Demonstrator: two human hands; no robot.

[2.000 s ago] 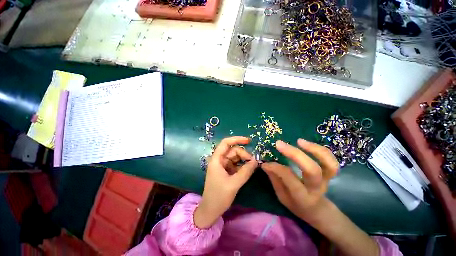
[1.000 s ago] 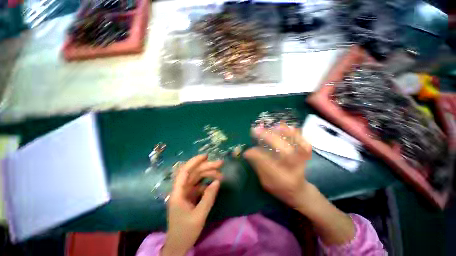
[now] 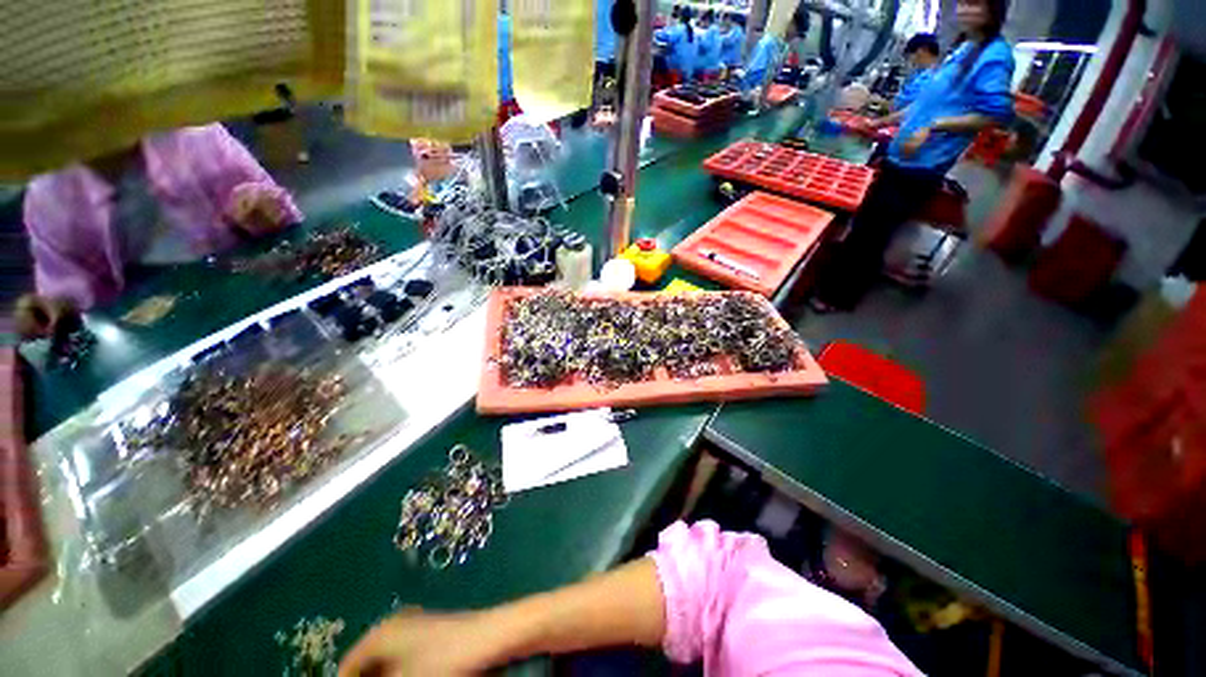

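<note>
My right hand (image 3: 423,644) is at the bottom edge of the picture, partly cut off and blurred, beside a scatter of tiny pale gold pieces (image 3: 312,645) on the green bench. Its fingertips are not clear, so I cannot tell if it holds anything. My left hand is out of the picture. A heap of silver and dark ringed fittings (image 3: 452,509) lies beyond my right hand. A pink-orange tray (image 3: 648,392) full of ringed fittings stands beyond the white paper slips (image 3: 565,450).
A clear tray (image 3: 364,423) holds gold and copper fittings. Coiled cords (image 3: 496,245) and a yellow item (image 3: 645,261) lie behind. Empty-looking red trays (image 3: 754,238) stand farther off. A person in blue (image 3: 963,106) stands at right; a person in pink (image 3: 218,185) works opposite.
The view has swung up and to the right, showing the hall and other people. My left hand and the record book have left the picture. My right hand is away from the ringed heap, near the tiny pieces.
</note>
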